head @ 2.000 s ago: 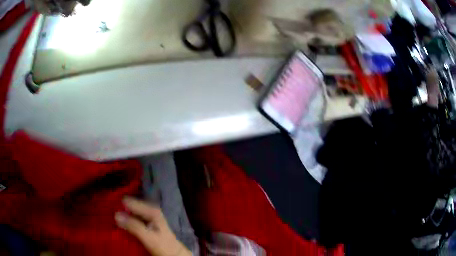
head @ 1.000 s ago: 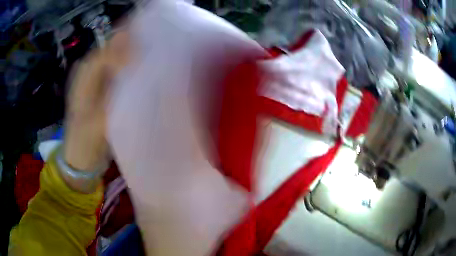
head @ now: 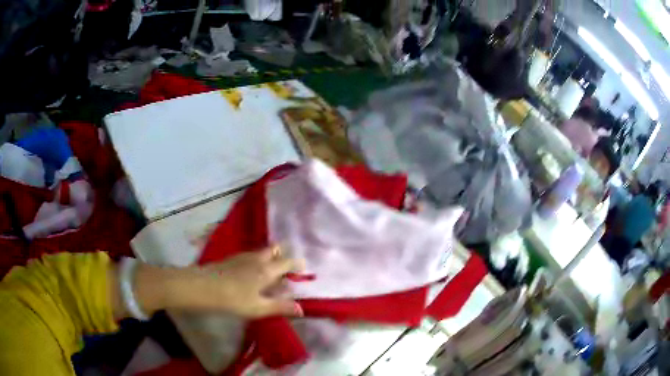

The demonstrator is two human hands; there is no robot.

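A red and pale pinkish-white garment panel (head: 352, 250) lies bunched over the white machine table, its pale side up and red edges around it. My left hand (head: 261, 283), with a pale bracelet and yellow sleeve, comes in from the left and has its fingers at the panel's lower left edge. A bit of red cloth shows between the fingers; the hand is slightly blurred. Red cloth hangs below the hand. The sewing machine (head: 485, 330) is partly in view at the lower right, blurred. My right hand is not in view.
A white board-like table section (head: 198, 150) with yellow tape marks lies beyond the panel. A grey cloth bundle (head: 441, 139) stands behind it. Red, blue and pale cut pieces (head: 55, 183) lie heaped at left. Other workstations and people are at far right.
The view has swung left and up from the scissors and phone. The panel, raised close to the camera a second ago, is now lower on the table, with my left hand at its edge.
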